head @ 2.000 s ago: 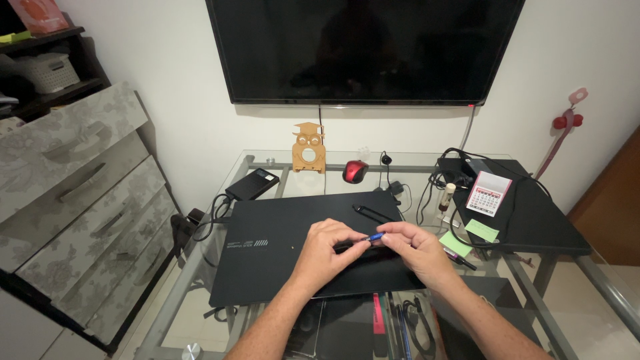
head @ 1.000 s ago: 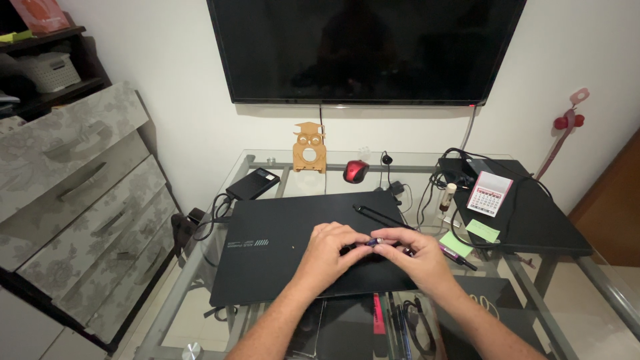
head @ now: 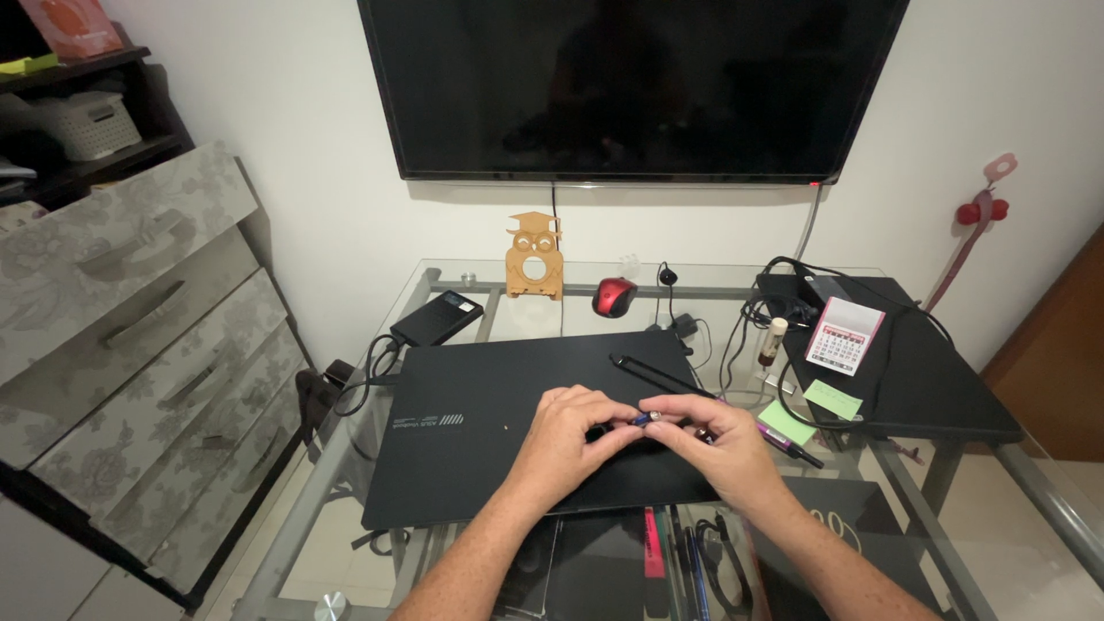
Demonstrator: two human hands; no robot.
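Note:
Over a closed dark ASUS laptop point(head: 483, 414), my left hand point(head: 569, 435) and my right hand point(head: 720, 440) meet at the fingertips. Between them is a small blue piece with a shiny metallic end point(head: 645, 418), pinched by the left thumb and fingers, and the right fingertips touch its end. Under the curled right fingers shows a small dark, shiny part point(head: 705, 435), partly hidden. A slim black pen-like object point(head: 638, 369) lies on the laptop's right part, beyond the hands. A purple and black pen point(head: 789, 447) rests to the right of my right hand.
On the glass desk point(head: 401, 302) stand a wooden owl figure point(head: 535, 263), a red mouse point(head: 614, 297) and a black external drive point(head: 437, 318). At right, a second black laptop point(head: 931, 379) bears cables and a small calendar point(head: 845, 336), near green sticky notes point(head: 832, 399) and a small bottle point(head: 772, 342).
The blue piece showed more plainly between my fingertips two seconds ago; both hands have shifted slightly around it. The purple and black pen at the right is more exposed now than two seconds ago.

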